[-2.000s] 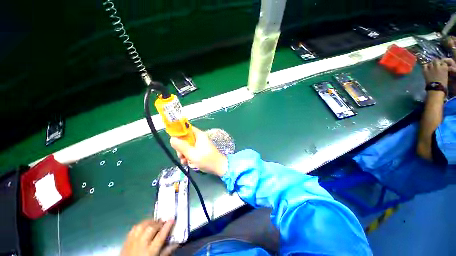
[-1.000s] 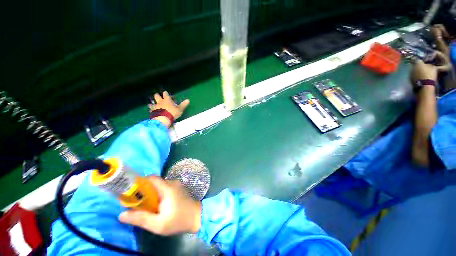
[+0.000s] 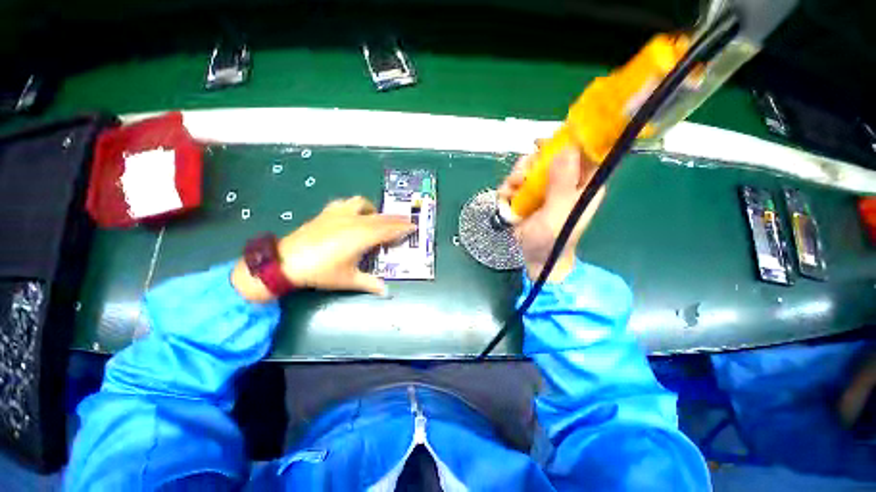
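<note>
A phone assembly (image 3: 411,255) lies flat on the green bench in front of me, with a dark top, a silver-white lower area and small green and orange spots. My left hand (image 3: 336,244) is at its left edge, fingers apart, with fingertips over its middle. My right hand (image 3: 555,207) grips the yellow-orange electric screwdriver (image 3: 600,115), whose nose points down-left at the right part of the round grey screw dish (image 3: 488,231). The black cable (image 3: 615,159) crosses in front of the driver and right hand.
A red bin (image 3: 108,183) with white contents and a black tray (image 3: 58,240) are at left. Small pale outlines (image 3: 278,169) lie at upper left. Two waiting phones (image 3: 766,235) lie at right. Several phones sit beyond the white rail (image 3: 336,130).
My left hand has come back from the far belt to the phone assembly in front of me. My right hand has brought the driver nose to the dish. The view has turned left.
</note>
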